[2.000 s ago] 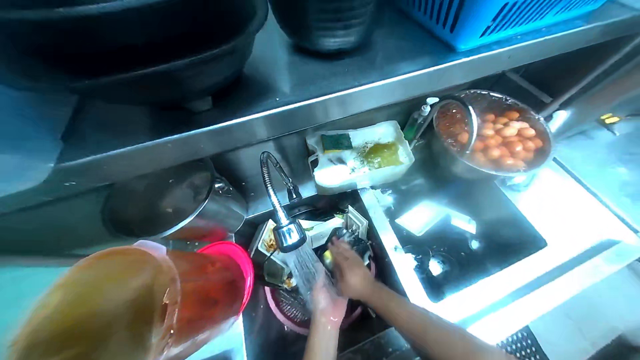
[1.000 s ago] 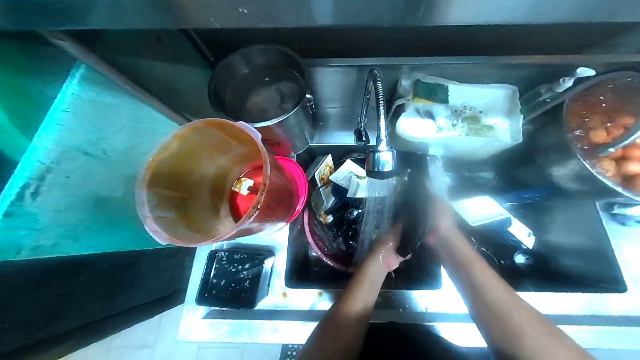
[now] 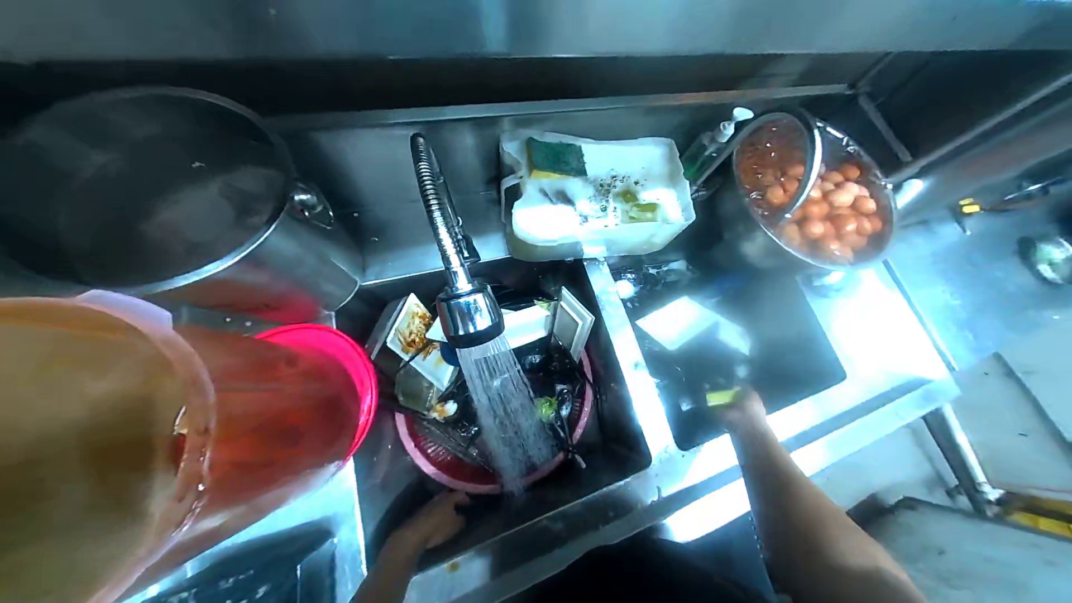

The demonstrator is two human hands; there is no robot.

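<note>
Water runs from the faucet head (image 3: 471, 316) into a pink basket (image 3: 452, 479) of dirty dishes in the left basin. My left hand (image 3: 435, 519) is low in that basin, just below the basket's near rim; its fingers are partly hidden, and no held object shows. Over the right basin (image 3: 787, 335) is my right hand (image 3: 741, 409), its fingers at a yellow-green item (image 3: 722, 397) that looks like a sponge. Whether it grips the item is blurred. White rectangular dishes (image 3: 678, 322) lie in that basin, left of its middle.
A white tub (image 3: 536, 239) with a green scouring sponge (image 3: 557, 157) stands behind the basins. At the right back is a pot of eggs (image 3: 837, 213) in liquid. A large steel pot (image 3: 251, 276) and a big plastic bucket (image 3: 100, 452) crowd the left. A black tray (image 3: 251, 569) lies lower left.
My hands have moved apart, from together near the running water to the left basin's near side and the right basin. The dark item between them is no longer seen there. The view has shifted.
</note>
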